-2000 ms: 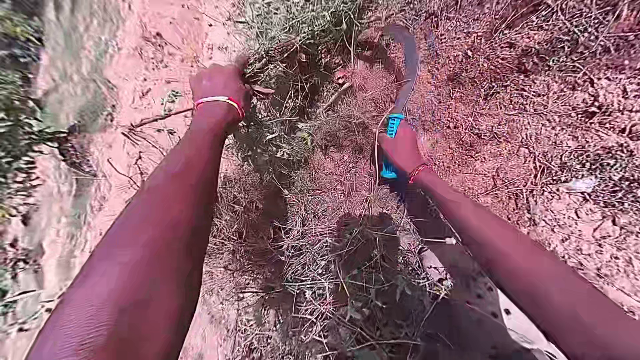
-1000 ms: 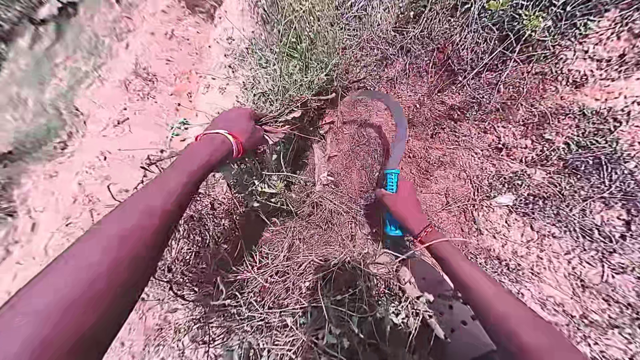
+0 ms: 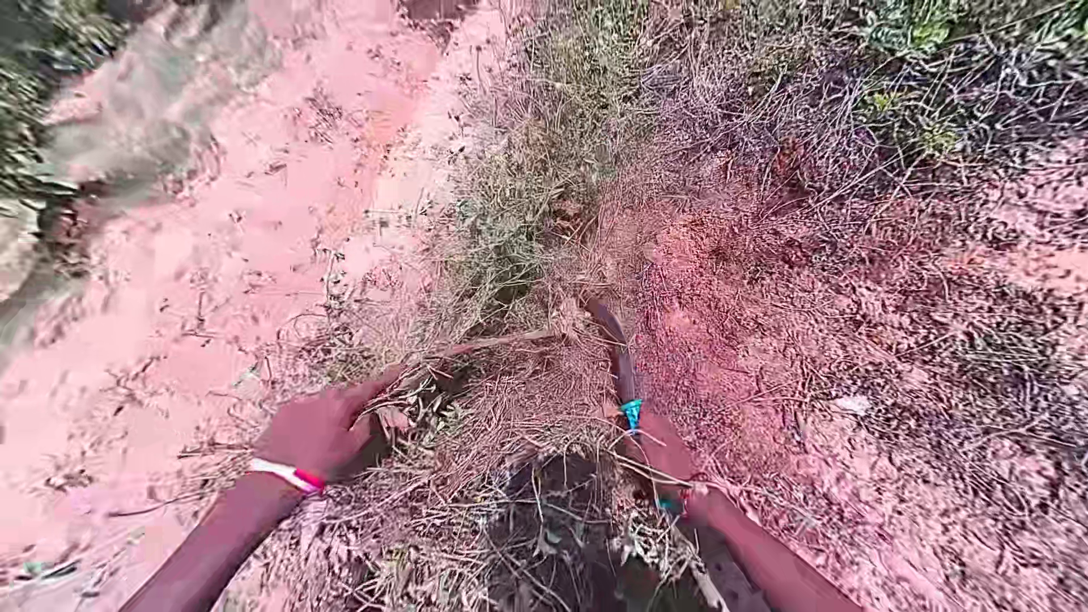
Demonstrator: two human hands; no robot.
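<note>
My right hand point(image 3: 663, 450) grips the turquoise handle of a sickle point(image 3: 622, 365). Its dark curved blade points away from me, and the tip is hidden in dry grass. At the left, my left hand point(image 3: 327, 429) touches the edge of a heap of dry grass and stems point(image 3: 510, 399); its fingers are partly hidden, so what it holds is unclear. A thin stick point(image 3: 497, 342) lies across the heap between the hands. Red and white bands circle the left wrist.
Green and dry standing grass point(image 3: 510, 229) grows beyond the heap. Bare pinkish soil point(image 3: 280, 255) slopes at the left, with leafy plants point(image 3: 51, 102) at the far left. Tangled dry brush point(image 3: 850, 110) covers the upper right. A small pale scrap point(image 3: 852, 405) lies at the right.
The sickle blade, whose curve showed plainly before, is now partly covered by grass. The view has shifted, with more ground ahead in sight.
</note>
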